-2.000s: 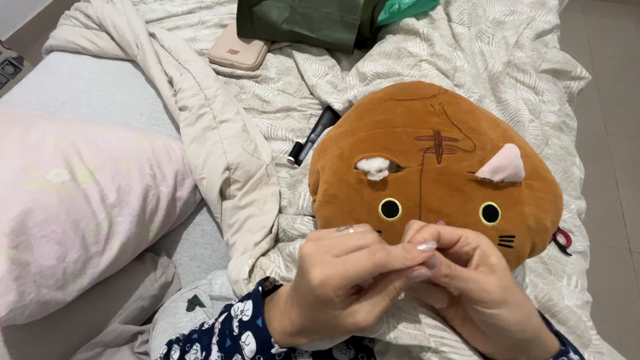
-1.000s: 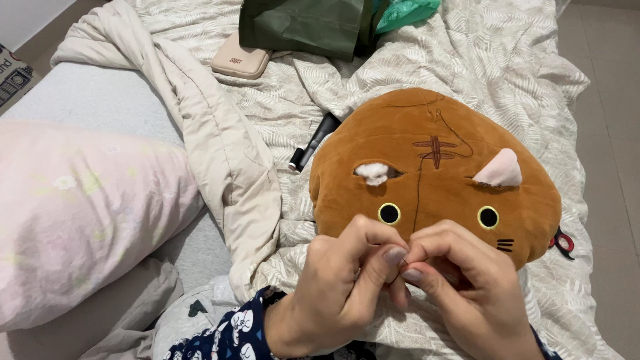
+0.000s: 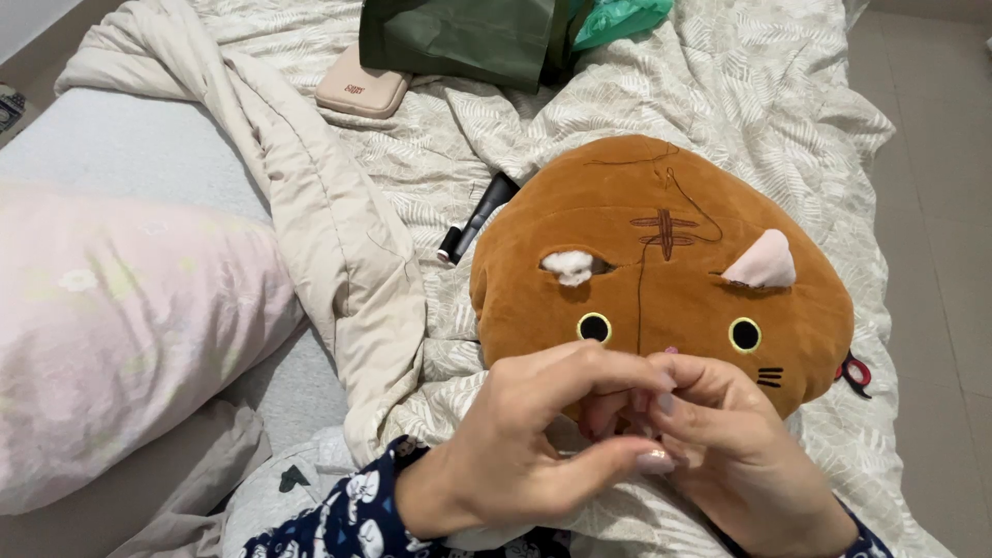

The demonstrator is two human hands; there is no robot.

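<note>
An orange-brown plush cat cushion (image 3: 682, 310) lies face up on the bed. White stuffing (image 3: 572, 266) shows in the slit at its upper left; a pale pink ear (image 3: 763, 262) stands from the slit at the right. Dark thread (image 3: 640, 302) runs down over the cushion towards my fingers. Above its lower edge, my left hand (image 3: 542, 434) has thumb and forefinger apart, the other fingers curled by my right hand's fingertips. My right hand (image 3: 736, 434) has thumb and forefinger pinched together. Whether anything small is between the fingertips cannot be made out.
A black thread spool (image 3: 449, 245) lies beside a black tool (image 3: 487, 211) left of the cushion. Red-and-black scissor handles (image 3: 855, 373) stick out at its right. Farther back are a beige zip case (image 3: 363, 85) and a dark green bag (image 3: 457, 39). A pink pillow (image 3: 132, 333) lies left.
My left thumb and forefinger, close to my right fingertips a second ago, have spread apart. The cushion lies as before.
</note>
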